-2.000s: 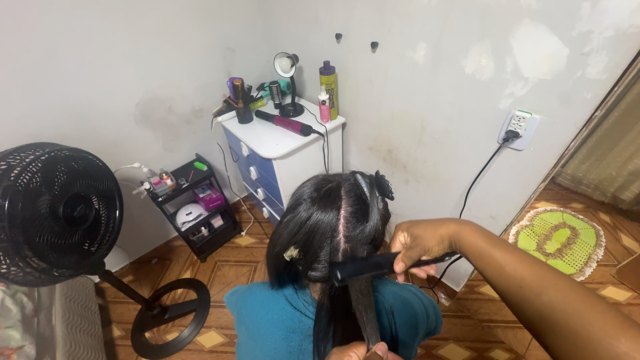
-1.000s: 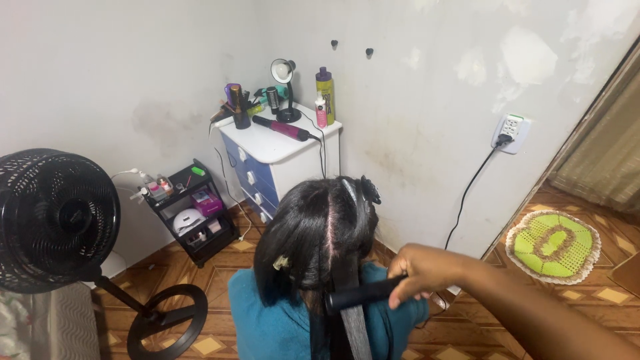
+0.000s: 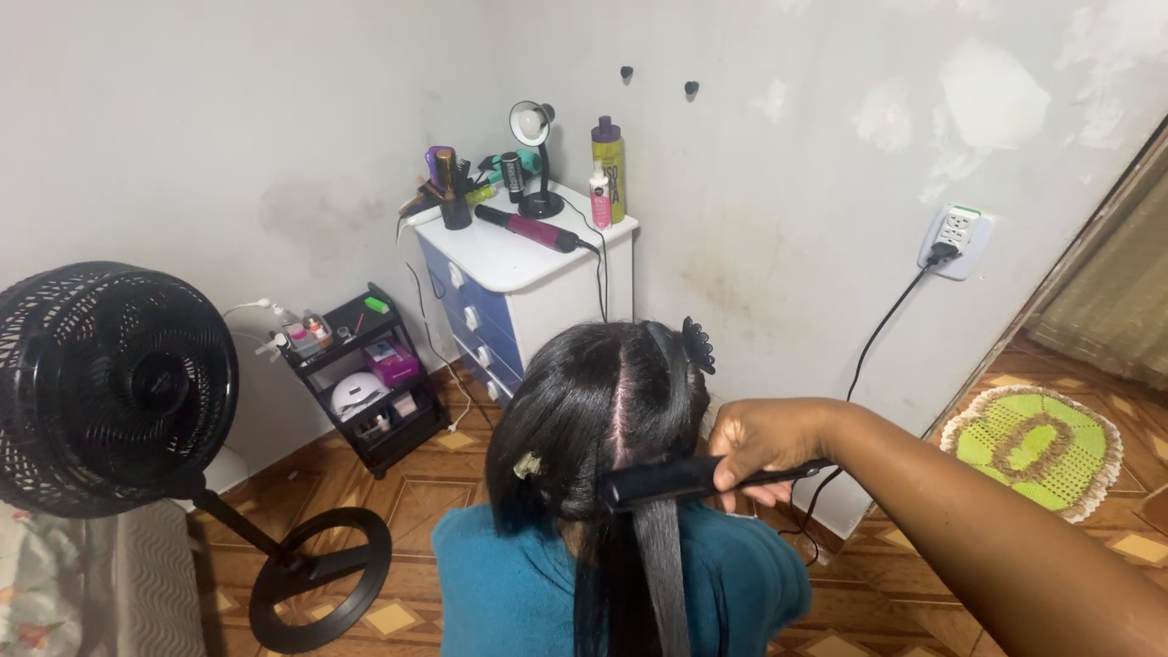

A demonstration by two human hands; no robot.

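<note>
My right hand [image 3: 766, 447] grips a black hair straightener [image 3: 666, 481], whose plates lie across a lock of dark hair [image 3: 664, 566] near the back of a seated person's head. My left hand is out of the picture. The person's hair [image 3: 566, 401] is parted down the middle, with a black claw clip [image 3: 698, 345] at the upper right and a small pale clip [image 3: 527, 465] at the lower left. The person wears a teal shirt [image 3: 502, 575]. From the straightener a black cord [image 3: 878, 342] runs up to a wall outlet [image 3: 956, 239].
A black pedestal fan [image 3: 155, 388] stands at left by a bed [image 3: 155, 584]. Behind are a black shelf cart [image 3: 388, 424] and a white and blue dresser [image 3: 570, 265] holding a hot-air brush [image 3: 529, 228], a lamp [image 3: 540, 173] and bottles. A green rug [image 3: 1031, 452] lies at right.
Two seconds ago my left hand showed at the bottom edge by the hair; now it is out of view. The straightener moved lower a second ago and is now back near the head.
</note>
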